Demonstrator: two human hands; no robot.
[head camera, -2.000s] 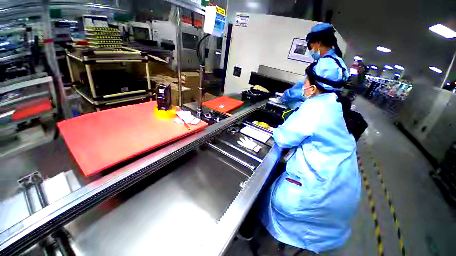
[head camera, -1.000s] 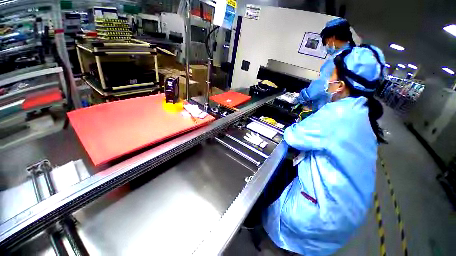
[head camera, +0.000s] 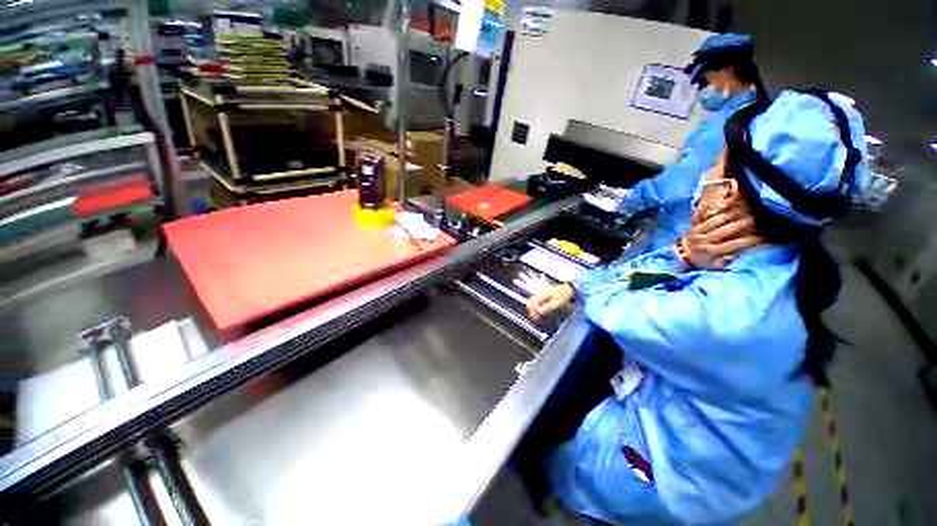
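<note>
Neither of my hands can be made out in the head view. Nearest in front of me is the shiny stainless bench top (head camera: 339, 431). A long grey conveyor rail (head camera: 277, 337) runs diagonally along its left side. Paired cross guide rods (head camera: 506, 303) span between the rails farther along. A large flat red mat (head camera: 298, 252) lies beyond the rail. On it stand a yellow ring (head camera: 375, 216) with an upright black device (head camera: 371, 182) on top, and some white material (head camera: 416, 227) beside them.
A seated person in a blue smock (head camera: 709, 349) is close at the right, one hand at the neck, the other over the bench by a white glove (head camera: 529, 280). Another masked person (head camera: 694, 154) works beyond. A smaller red mat (head camera: 490, 201) and a framed rack (head camera: 262, 134) stand farther back.
The view has shifted, and the bench and mats sit farther right. The near person is closer, has turned, raised one hand to the neck and extended the other over the bench.
</note>
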